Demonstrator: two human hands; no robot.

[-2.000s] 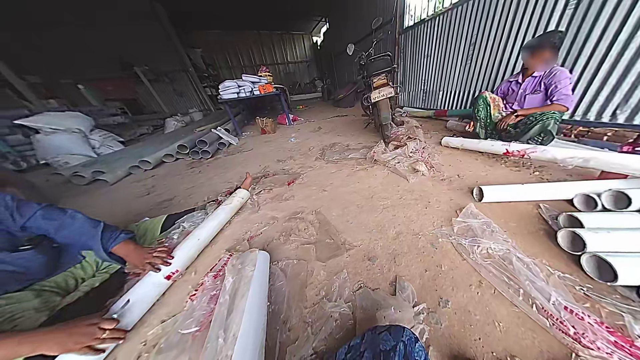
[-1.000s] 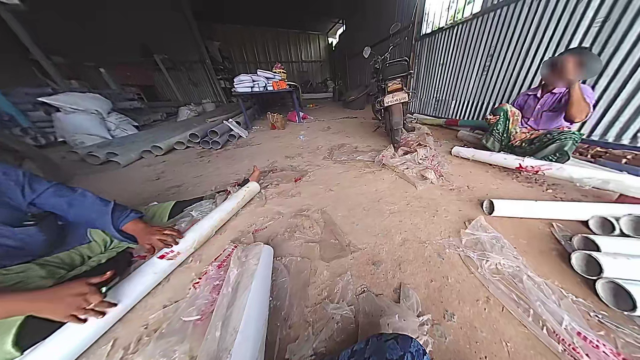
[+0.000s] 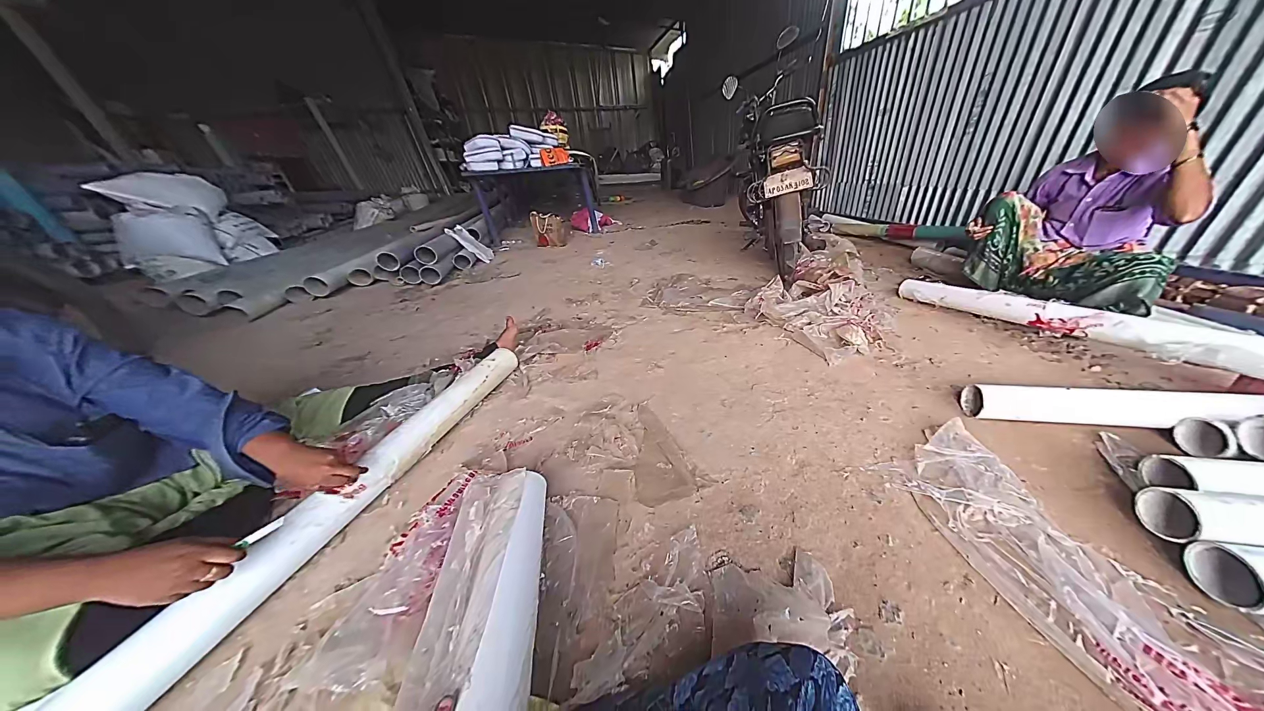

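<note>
Neither of my hands can be made out. A white pipe (image 3: 509, 602), partly under clear plastic wrap with red print (image 3: 434, 553), lies just in front of me, left of my blue patterned clothing (image 3: 736, 681). A tiny brownish spot at the pipe's lower edge is too small to identify. On the left, a co-worker in a blue sleeve sits along a longer white pipe (image 3: 326, 523). One co-worker's hand (image 3: 306, 464) touches red-marked plastic on it; the other hand (image 3: 178, 571) holds a thin white-and-green tool (image 3: 259, 533).
Several white pipes (image 3: 1200, 513) and a plastic sheet (image 3: 1027, 533) lie at right. Another person (image 3: 1111, 207) sits by the corrugated wall, behind a wrapped pipe (image 3: 1066, 321). A motorcycle (image 3: 782, 148), crumpled plastic (image 3: 829, 306), grey pipes (image 3: 336, 276) and a loaded table (image 3: 523, 170) stand or lie farther back.
The co-worker's nearer hand, seen spread on the pipe earlier, now holds a thin tool; the farther hand has closed on the plastic. The person at right has raised a hand to the head.
</note>
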